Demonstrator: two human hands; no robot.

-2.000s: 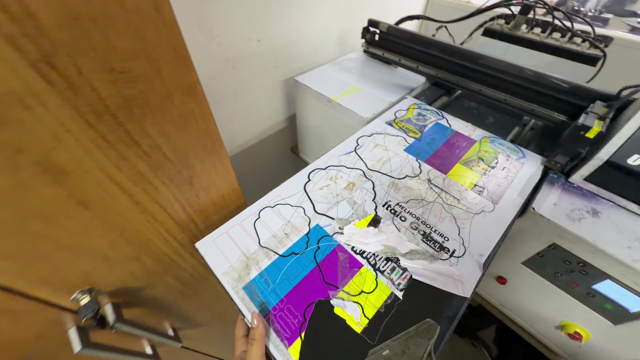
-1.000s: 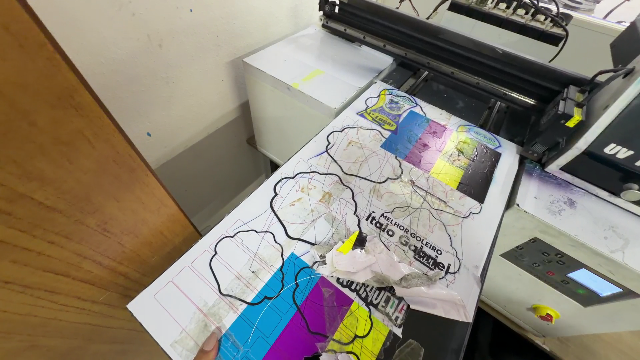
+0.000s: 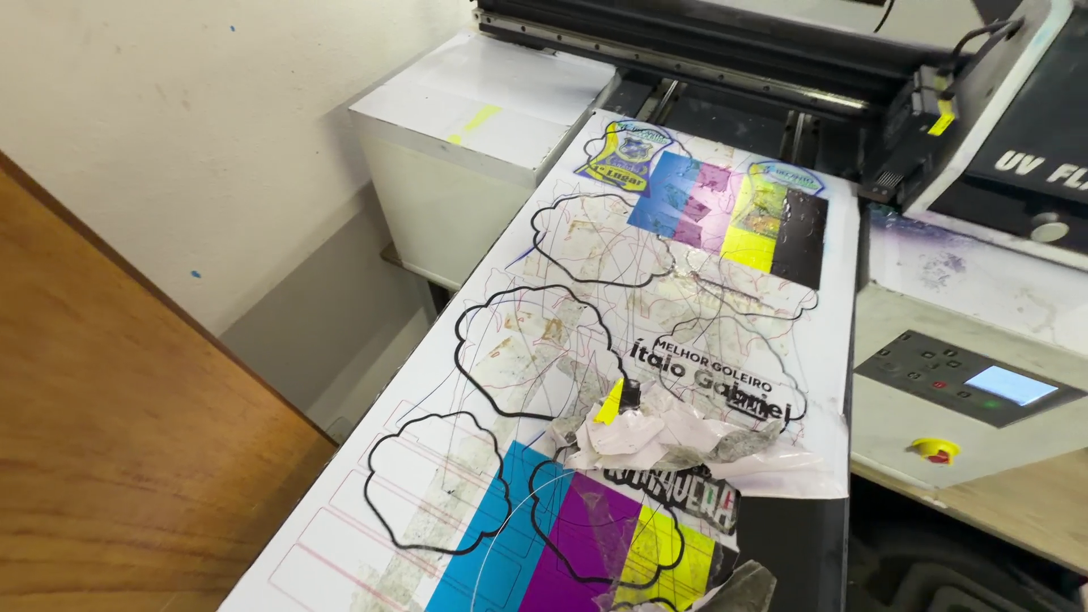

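Neither of my hands shows in the head view now. A long flat printed board (image 3: 544,340) runs from the lower left up to the flatbed UV printer (image 3: 697,59), its far end at the printer's rails. Black scalloped outlines, fine red lines and blocks of cyan, purple, yellow and black cover the board. Crumpled, torn white film (image 3: 671,433) lies across its middle right, and a curled piece of clear film (image 3: 748,586) lies at the bottom. Two printed badge shapes are at the far end. The board's near edge is out of view.
A white box-like printer housing (image 3: 459,144) stands left of the rails. At the right are the print carriage (image 3: 1020,127), a control panel (image 3: 969,374) with a lit display and a yellow and red knob (image 3: 935,450). A wooden door or panel (image 3: 127,425) fills the lower left beside the wall.
The fingers seen at the board's lower left edge in the earlier frames are out of view now. The view has moved closer to the board and printer.
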